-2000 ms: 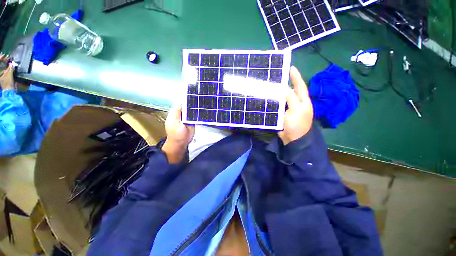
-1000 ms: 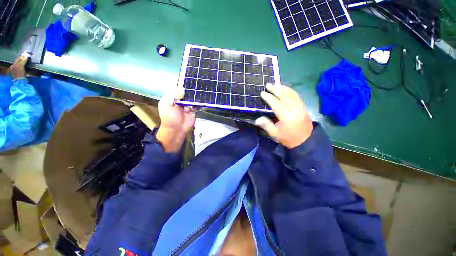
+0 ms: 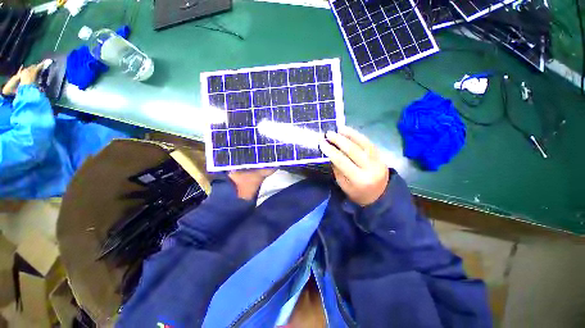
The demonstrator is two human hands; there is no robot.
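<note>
A solar panel [image 3: 272,112] is held face up at the bench's near edge, its dark cells and pale frame towards me, with a bright glare streak across it. My right hand [image 3: 359,165] grips its lower right corner, fingers on the front face. My left hand [image 3: 251,182] is under the lower edge, mostly hidden behind the panel; its fingers cannot be seen. A crumpled blue cloth [image 3: 432,131] lies on the bench to the right, touched by neither hand.
Green bench [image 3: 513,166]; another panel [image 3: 385,35] and a pile at the far right, thin leads [image 3: 507,115], a clear bottle [image 3: 122,54] and a dark panel [image 3: 191,11] at far left. A carton [image 3: 86,205] of dark panels stands below left. Another person's blue sleeve [image 3: 29,141] is at left.
The panel has moved left and tilted up to face me. My left hand has gone from its lower left corner to underneath. My right hand stays at the right corner.
</note>
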